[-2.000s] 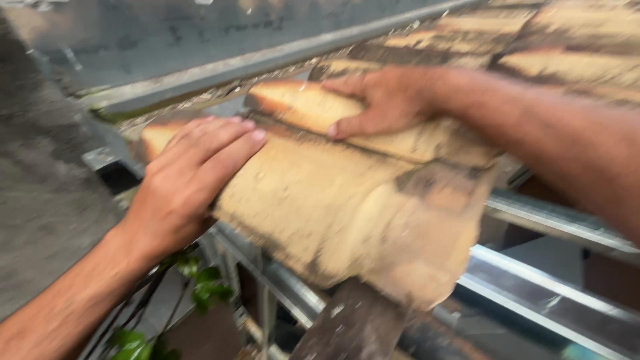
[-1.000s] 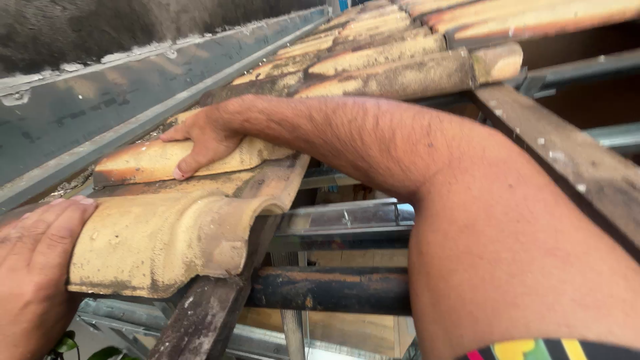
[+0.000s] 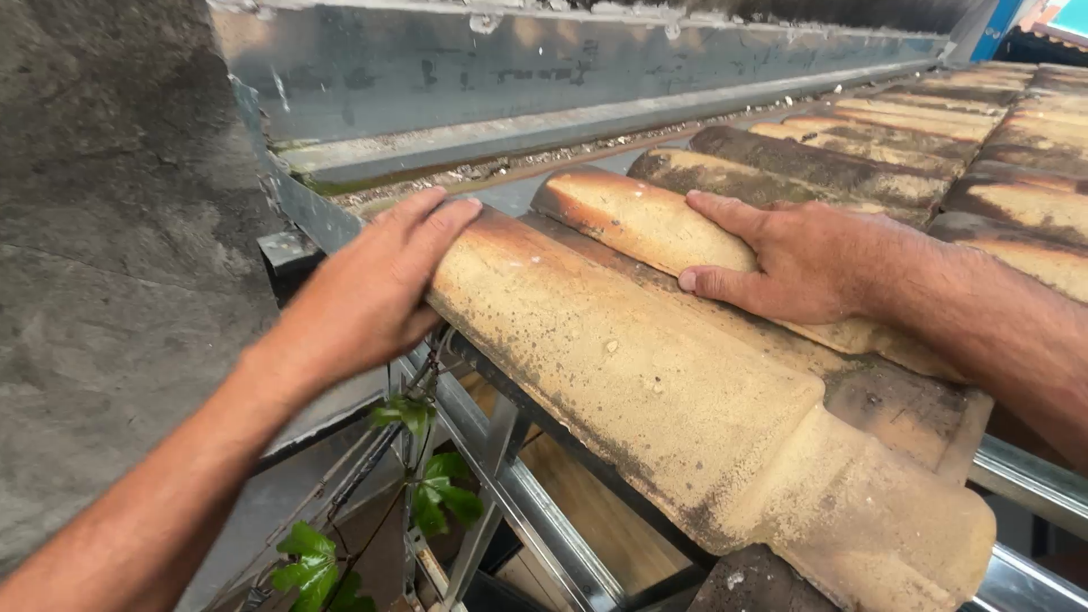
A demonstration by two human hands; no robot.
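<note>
A weathered yellow clay roof tile [image 3: 629, 365] lies along the roof's open edge, its narrower end toward the lower right. My left hand [image 3: 382, 272] rests on its upper left end, fingers over the top and thumb at the side; whether it grips the tile is not certain. Beside it is a second clay tile [image 3: 629, 212] with an orange-brown upper end. My right hand [image 3: 790, 255] lies on that tile, palm down, thumb and forefinger spread. A channel of tile runs between the two humps. Under the outer tile's lower end a dark wooden board [image 3: 756, 582] shows.
Rows of clay tiles [image 3: 901, 136] run to the upper right. A metal flashing [image 3: 510, 76] with a debris-strewn gutter borders them. A rough grey wall [image 3: 110, 255] stands left. Below are metal framing [image 3: 544, 518], cables and a leafy vine [image 3: 442, 493].
The view has swung left since one second ago, when my upper right arm crossed the frame. Both hands remain on the edge tiles.
</note>
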